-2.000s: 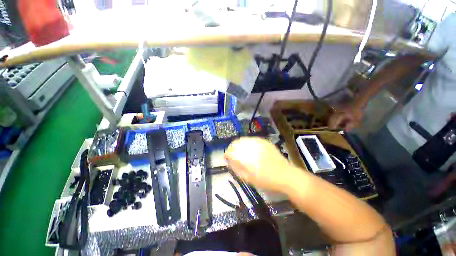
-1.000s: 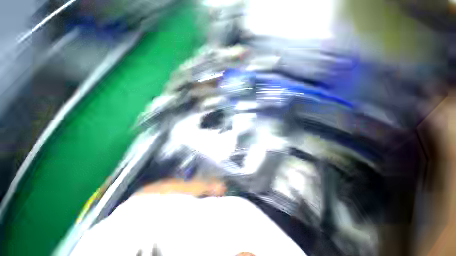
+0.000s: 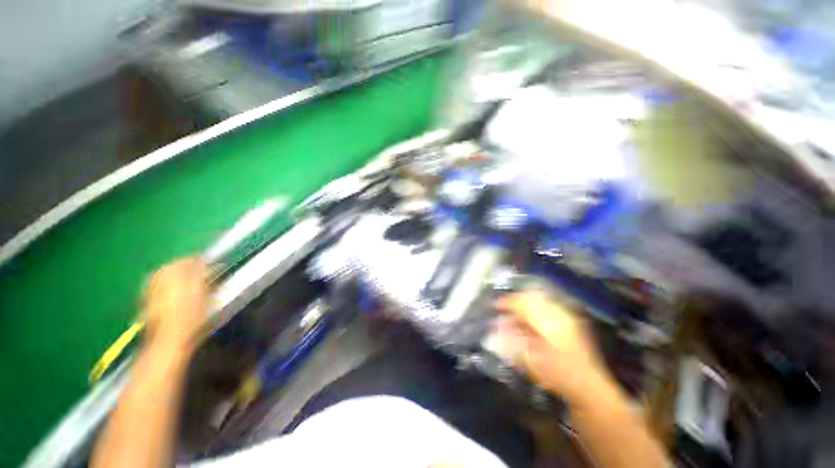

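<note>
The picture is strongly blurred. My left hand (image 3: 178,297) is closed around a yellow-handled tool (image 3: 116,353), at the left over the bench's side rail and the green floor. The yellow end sticks out below the hand, and a long pale blade points up and to the right. My right hand (image 3: 547,340) is low over the front part of the bench (image 3: 389,265). Its fingertips are blurred, and whether they hold anything cannot be told. A long panel (image 3: 471,281) with a pale middle lies just left of my right hand.
A heap of small black lumps (image 3: 409,230) lies on the bench left of the panel. Blue bins (image 3: 586,215) stand behind. A white box (image 3: 703,402) is at the lower right. The green floor (image 3: 229,187) runs along the left. A pale shelf edge crosses the upper right.
The view has swung left. My left hand now shows at the left with the yellow-handled tool. My right hand is lower over the bench than two seconds ago.
</note>
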